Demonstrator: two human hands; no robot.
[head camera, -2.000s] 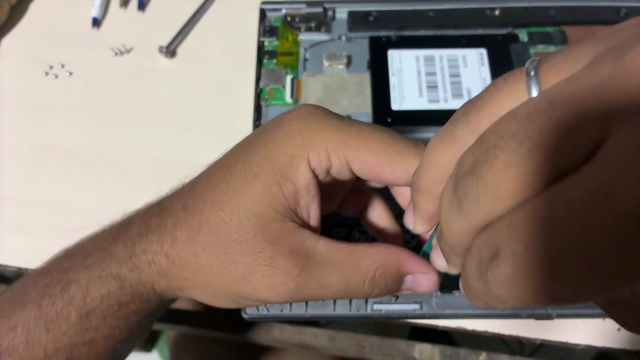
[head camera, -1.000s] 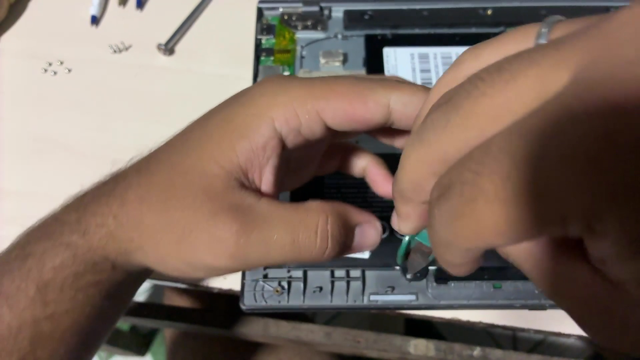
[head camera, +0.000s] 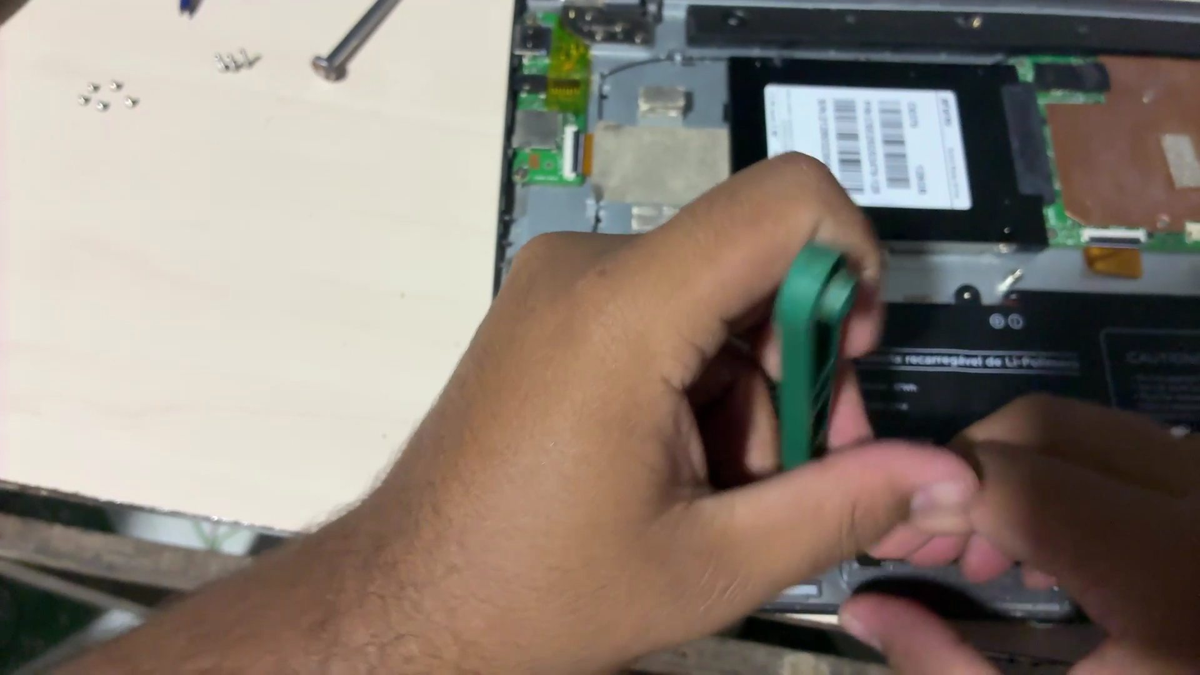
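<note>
My left hand (head camera: 647, 403) is over the opened laptop base, holding a green tool (head camera: 797, 356) upright with its rounded, folded-over end on top; its lower part is hidden behind my thumb. At the lower right, my right hand (head camera: 1059, 525) is blurred, its thumb apart from the curled fingers and nothing visible between them. Its upper fingers meet or overlap my left thumb tip. Under both hands lies the black battery (head camera: 984, 375). Above it sits a black drive with a white label (head camera: 947, 150), partly behind my left index finger.
On the pale table (head camera: 234, 328) at the left lie two groups of small screws (head camera: 108, 94), (head camera: 234, 61) and a metal rod-like tool (head camera: 356, 42). Green circuit boards (head camera: 1041, 75) and a hinge (head camera: 609, 23) show inside the laptop. Wooden slats (head camera: 103, 553) are below the table edge.
The green tool, earlier low between both hands, now stands upright in my left hand. My right hand has moved down and right, uncovering the drive and the brown-covered board area.
</note>
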